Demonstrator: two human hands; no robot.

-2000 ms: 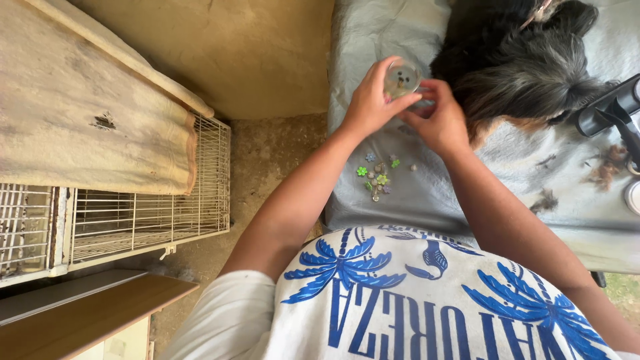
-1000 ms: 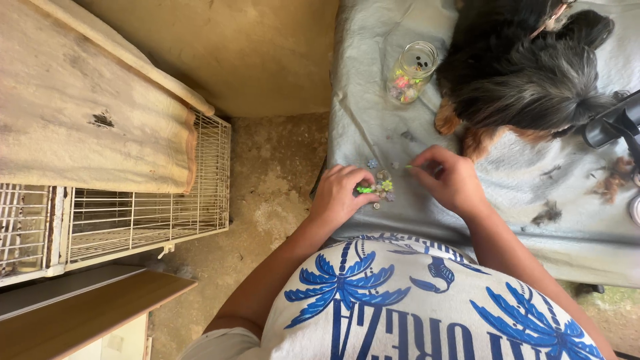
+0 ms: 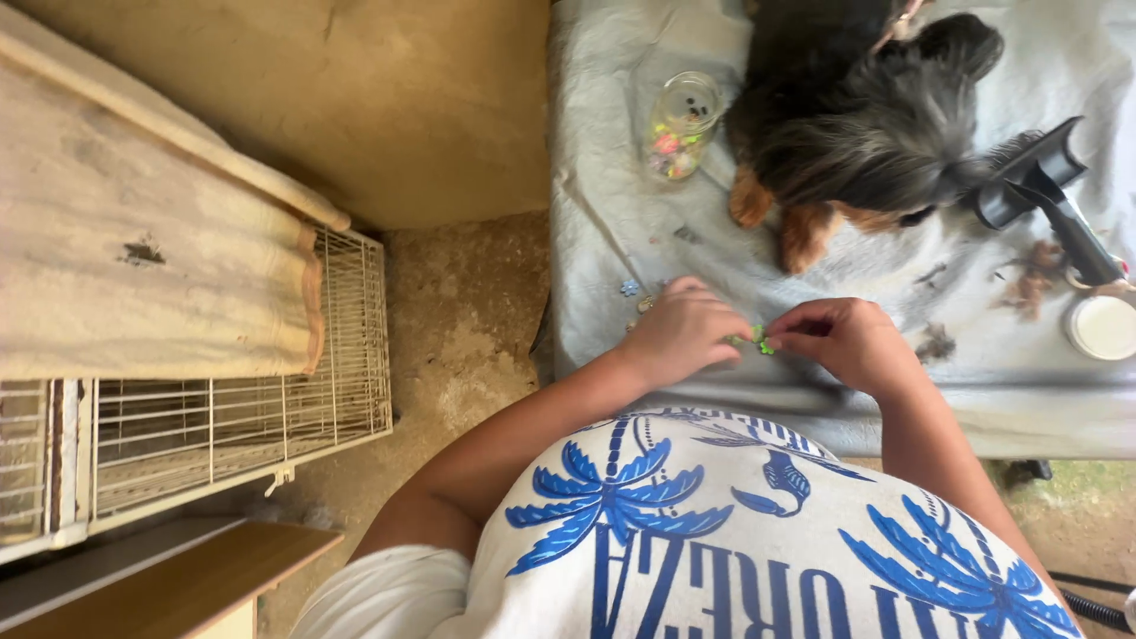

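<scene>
Over the grey covered table (image 3: 621, 240), my left hand (image 3: 679, 335) is spread low near small flower-shaped pieces; whether it holds any is hidden by the hand and blur. A blue flower piece (image 3: 629, 287) and a few others lie beside its knuckles. My right hand (image 3: 843, 342) pinches at green flower pieces (image 3: 765, 344) between thumb and index finger, just right of my left fingertips. Beyond the hands, an open clear jar (image 3: 683, 124) contains colourful pieces. A black and tan long-haired dog (image 3: 852, 133) lies on the cover to the jar's right.
A black brush-like tool (image 3: 1034, 182) lies by the dog's head. Near it are a round white lid (image 3: 1102, 327) and tufts of loose hair (image 3: 936, 344). At the left, a white wire cage (image 3: 355, 328) stands under a stained cloth (image 3: 151, 213).
The jar was in my hands two seconds ago and stands on the table in the later frames. Since one second ago, my left hand has moved right over the small pieces, and my right hand is farther right.
</scene>
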